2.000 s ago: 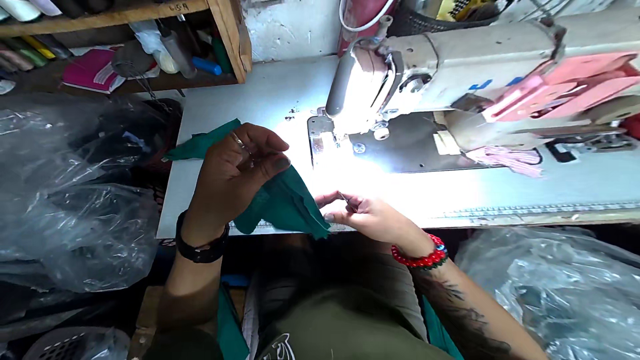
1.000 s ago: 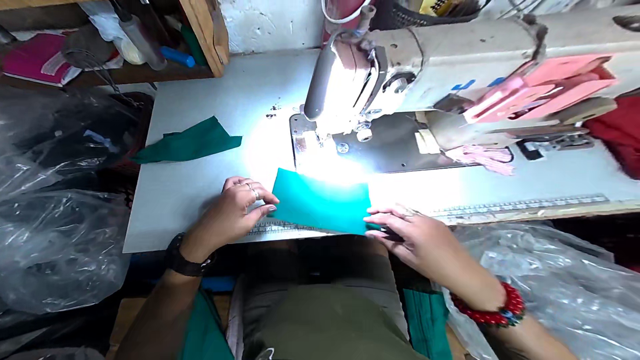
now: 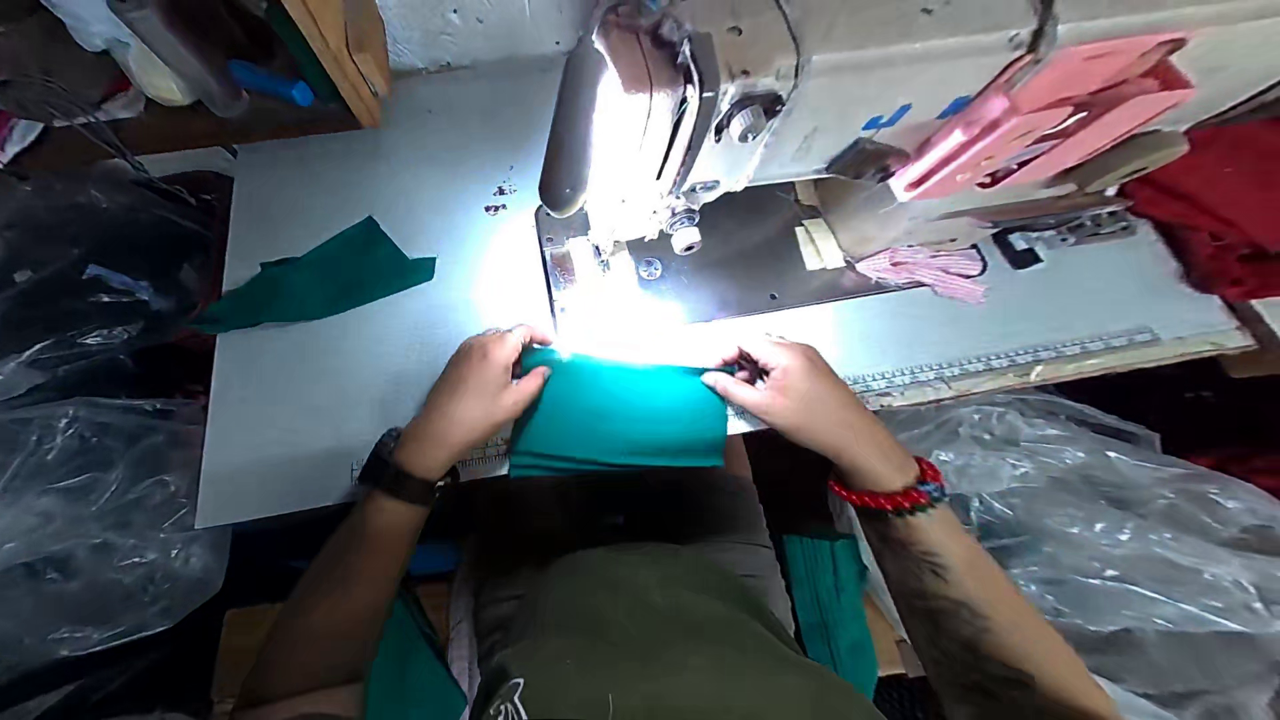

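Observation:
A green fabric piece [image 3: 620, 415] hangs over the table's front edge, just in front of the lit needle area of a sewing machine [image 3: 650, 120]. My left hand [image 3: 485, 390] pinches its upper left corner between thumb and fingers. At the upper right corner, my right hand [image 3: 790, 395] grips the cloth the same way. Another green fabric piece [image 3: 330, 275] lies on the table to the left. Glare hides part of the cloth's top edge and the needle.
A wooden shelf [image 3: 330, 60] stands at the upper left. Clear plastic bags [image 3: 1080, 510] lie to the right, others to the left. Pink holders [image 3: 1040, 115] sit on the machine. A measuring tape [image 3: 1010, 358] runs along the front edge. Red fabric [image 3: 1215, 205] lies at the far right.
Two seconds ago the cloth hung bunched below my left hand; a second ago it lay spread on the table. Now both hands hold its upper corners and it drapes over the front edge.

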